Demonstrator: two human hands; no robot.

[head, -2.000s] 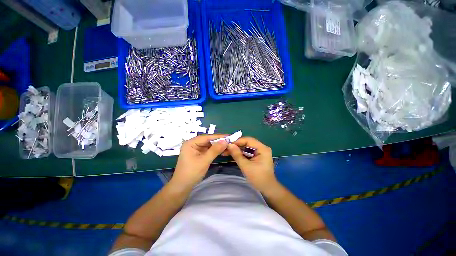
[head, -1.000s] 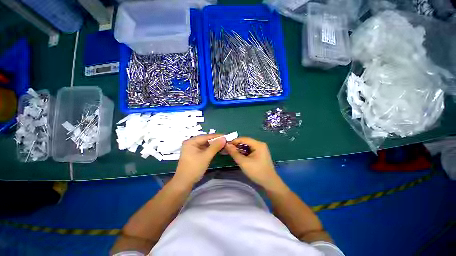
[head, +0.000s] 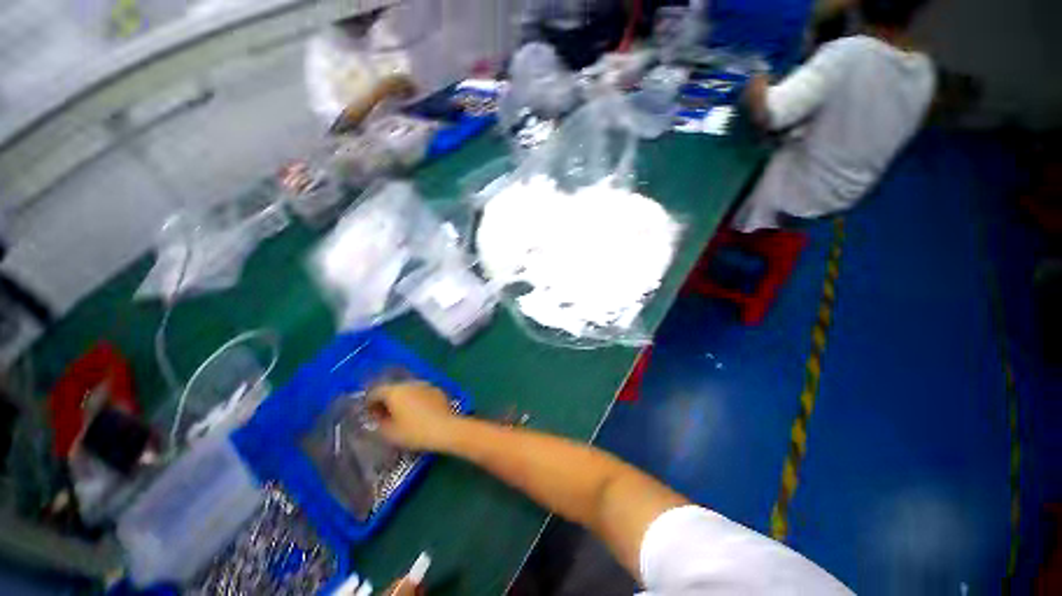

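Note:
My right hand [head: 408, 416] is over the right blue tray [head: 402, 508], its fingers at the long metal rods [head: 379, 483]; blur hides whether it grips any. My left hand [head: 405, 588] is cut off by the bottom edge, with only fingertips showing, and holds a white tab [head: 418, 568] upright. The left blue tray [head: 340, 567] holds short metal pieces [head: 262, 547], with an open clear box [head: 186, 512] over its far end. A few small pieces [head: 512, 417] show just beyond my right forearm.
A large clear bag of white parts [head: 576, 250] lies near the bench edge. Clear bags and a lidded box [head: 452, 300] lie beyond the trays. A white cable [head: 186, 390] loops at left. Two people in white [head: 856, 116] sit farther along, one near a red stool [head: 745, 274].
The view has swung to the right and is blurred. My hands have parted: my right hand has moved out to the rod tray, my left stays low with a white tab.

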